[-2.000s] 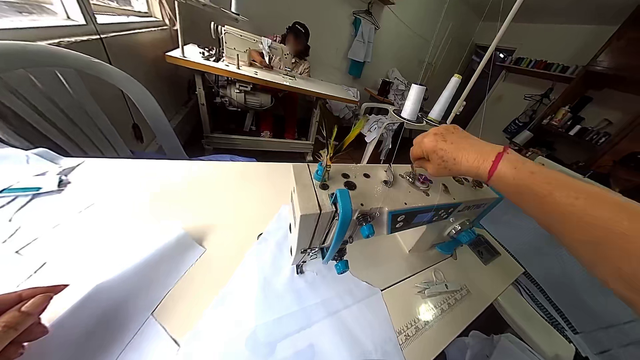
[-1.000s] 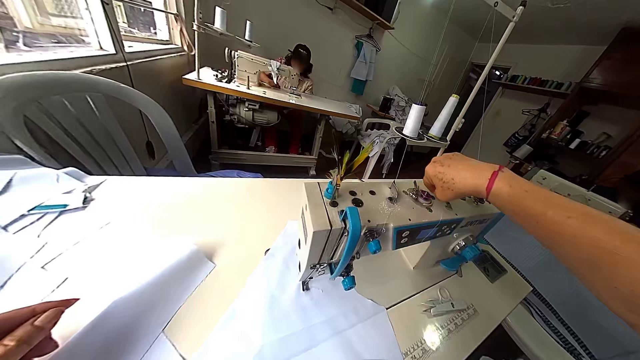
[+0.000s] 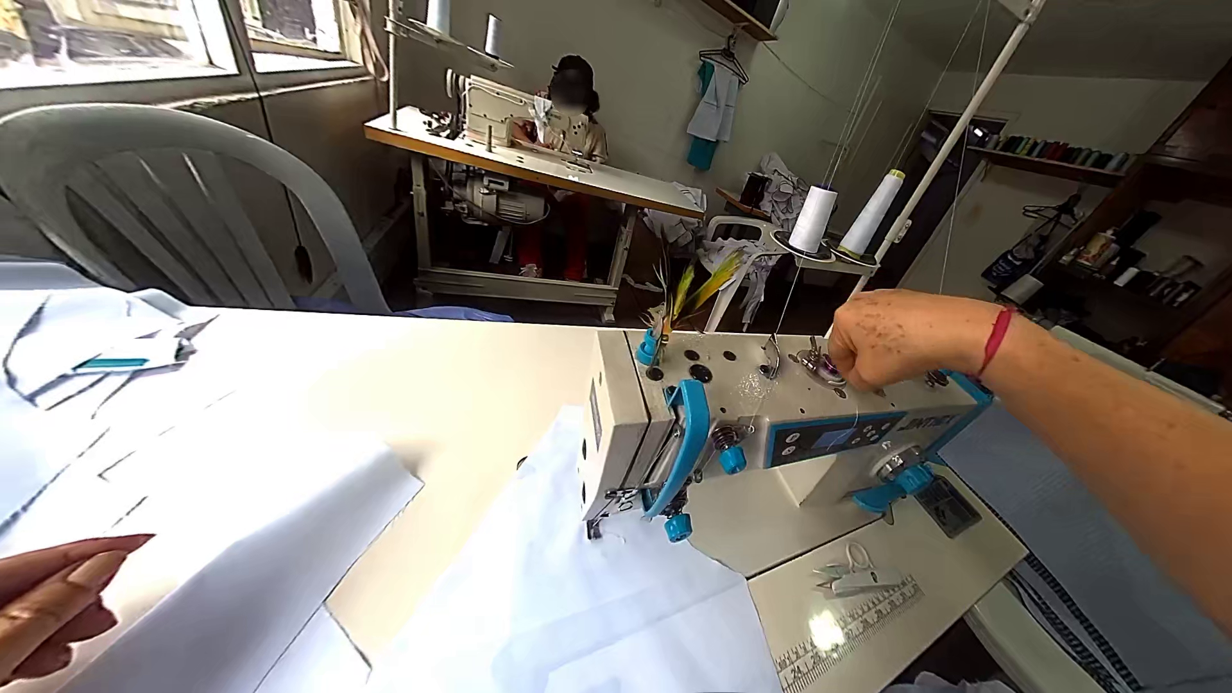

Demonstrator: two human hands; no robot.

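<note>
A white industrial sewing machine (image 3: 712, 414) with blue trim stands on the table. My right hand (image 3: 881, 337), a pink band at its wrist, rests on top of the machine head at the bobbin winder (image 3: 818, 368), its fingertips partly hidden behind the knuckles. White fabric (image 3: 597, 597) lies under the presser foot (image 3: 594, 529) and spreads toward me. At the lower left edge, my left hand (image 3: 58, 602) hovers over pale cut fabric pieces (image 3: 260, 558); thumb and index fingertips are close together, and whether they pinch anything is unclear. Two white thread cones (image 3: 813, 219) stand behind the machine.
Thread snips (image 3: 861, 577) and a clear ruler (image 3: 847, 630) lie right of the needle area. A grey plastic chair (image 3: 192, 192) stands beyond the table. Farther back, a person (image 3: 573, 106) sits at another sewing machine (image 3: 500, 111). A thread-stand pole (image 3: 962, 135) rises behind my right hand.
The view has shifted somewhat. My right hand stays at the bobbin winder and my left hand remains at the lower left.
</note>
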